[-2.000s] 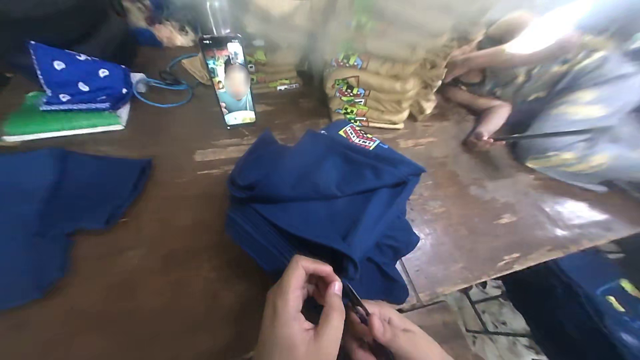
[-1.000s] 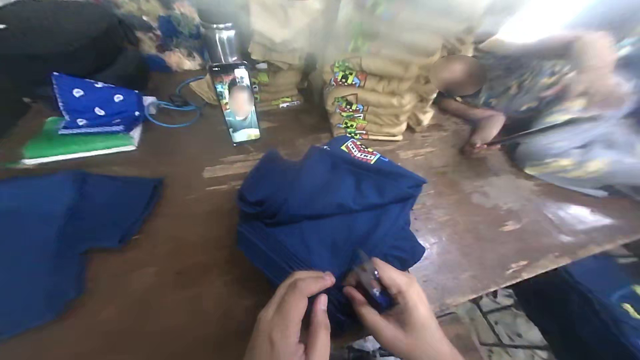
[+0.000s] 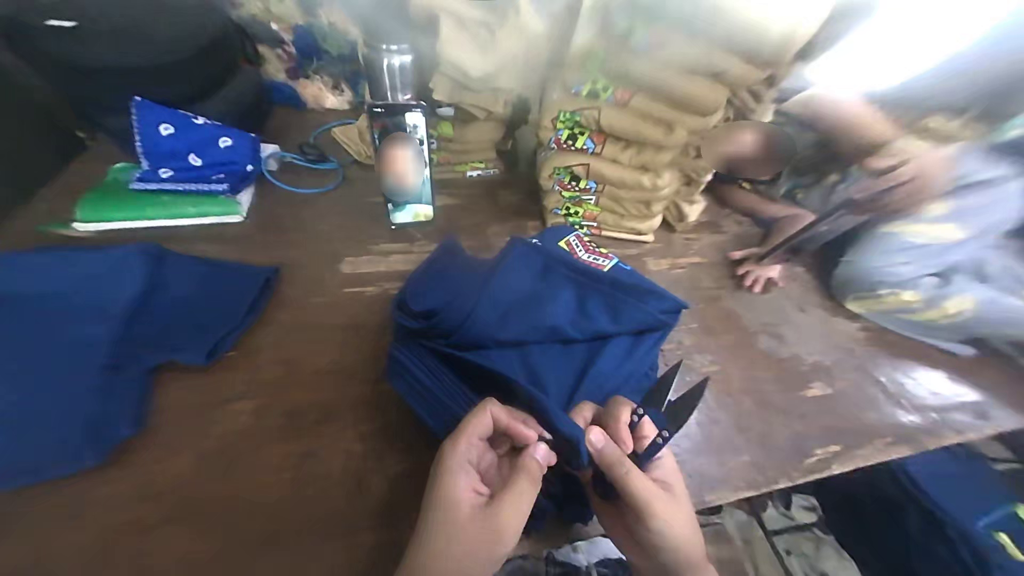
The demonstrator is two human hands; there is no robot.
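Note:
A stack of navy blue garments (image 3: 536,312) with a printed patch lies folded on the wooden table in front of me. My left hand (image 3: 488,480) pinches something small and dark at the near edge of the cloth, between thumb and fingertips; what it is I cannot tell. My right hand (image 3: 640,480) holds a pair of thread snips (image 3: 676,408), their blades apart and pointing up and away, while its thumb and forefinger grip the garment's edge. Another navy garment (image 3: 80,344) is spread flat at the left.
A phone (image 3: 412,204) leans upright against a metal bottle (image 3: 392,72). Tan printed garments (image 3: 624,176) are piled behind. A blue patterned cloth (image 3: 192,152) lies on a green book (image 3: 120,204). At the right are a child and another person's arm. The table edge (image 3: 872,460) runs lower right.
The snips in my right hand have turned from blurred near the fingers to blades pointing up and right. My right thumb and forefinger are now on the cloth's edge.

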